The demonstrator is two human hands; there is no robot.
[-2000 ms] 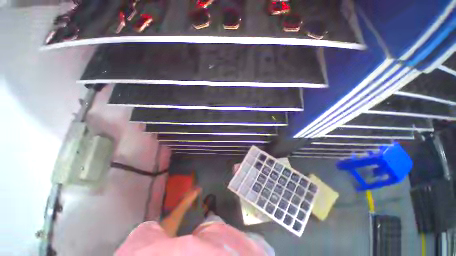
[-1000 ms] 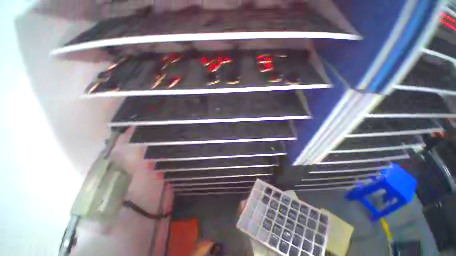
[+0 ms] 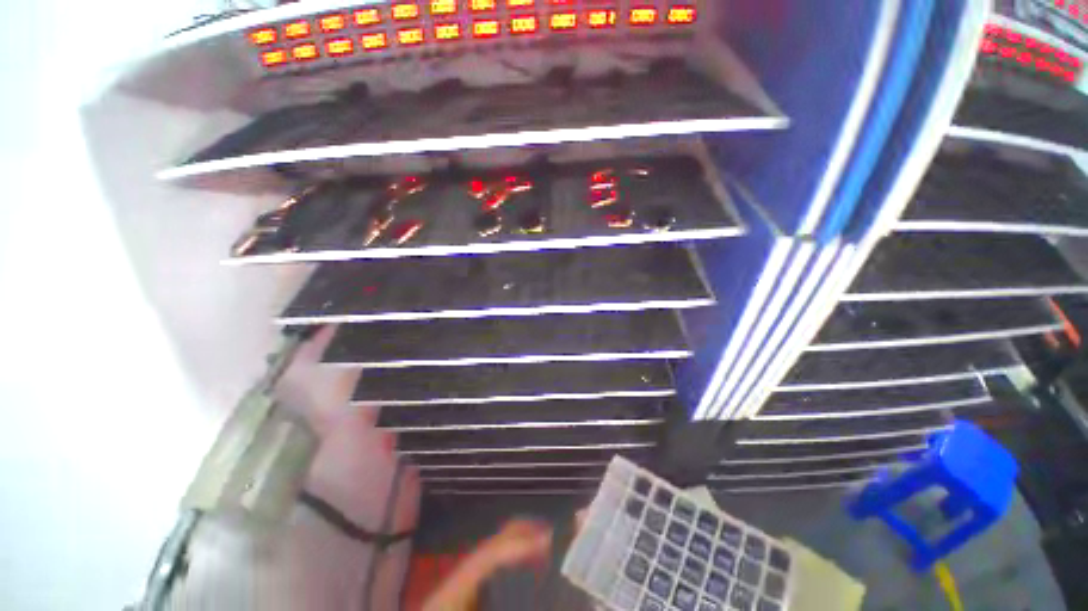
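The divided tray [image 3: 668, 549], pale with a grid of pockets, lies at a slant low in front of me and is cut off by the bottom edge. Many pockets hold dark units; its left column looks unfilled. My left hand [image 3: 519, 544] is small and blurred at the bottom, left of the tray, its forearm rising from the lower edge. I cannot tell whether its fingers hold anything. My right hand is not in view. Small electronic units [image 3: 499, 203], some glowing red, lie in groups on the second shelf of the rack.
Rack shelves [image 3: 501, 287] with pale front edges descend ahead. Red digital displays [image 3: 477, 24] run above them. Another rack [image 3: 954, 257] stands right, behind a blue panel [image 3: 782, 107]. A grey-beige box [image 3: 253, 460] is on the left, a blue stool [image 3: 943, 489] on the right floor.
My view has tilted up, bringing the displays in and moving the shelf with units and the tray lower. My left forearm shows again and reaches nearer the tray.
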